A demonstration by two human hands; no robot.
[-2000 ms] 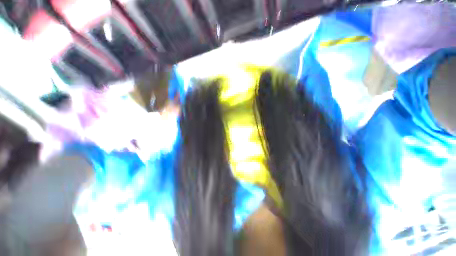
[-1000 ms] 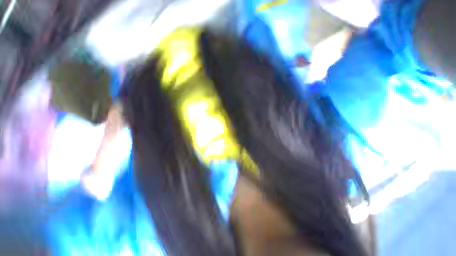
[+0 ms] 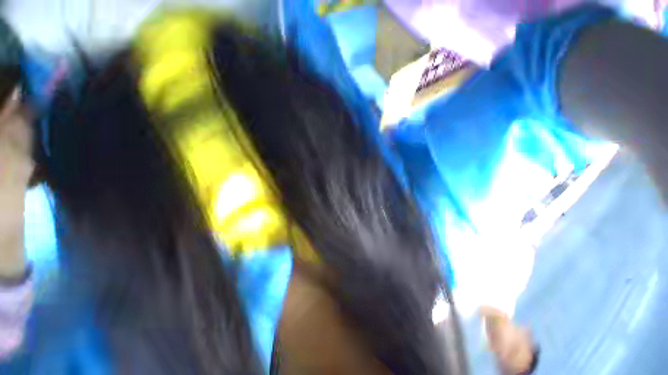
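Observation:
Neither of my hands can be made out. Long dark hair [image 3: 344,183] fills the middle of the blurred view, on both sides of a bright yellow band [image 3: 212,161]. A patch of skin and blue cloth show below the band. A partly blurred hand [image 3: 509,340] shows at the lower right beside a bright white area; whose it is and whether it holds anything cannot be told. No work piece can be made out in a hand.
Blue clothing [image 3: 469,146] lies right of the hair, with a dark rounded shape [image 3: 615,95] at the right edge. A cream-edged, patterned item [image 3: 439,69] is at the upper right. Part of a person [image 3: 13,183] shows at the left edge. A pale blue-grey surface [image 3: 600,278] is at the lower right.
The view has shifted and tilted, so the hair and yellow band sit farther left. The patterned item and more of the lower-right hand have come into view.

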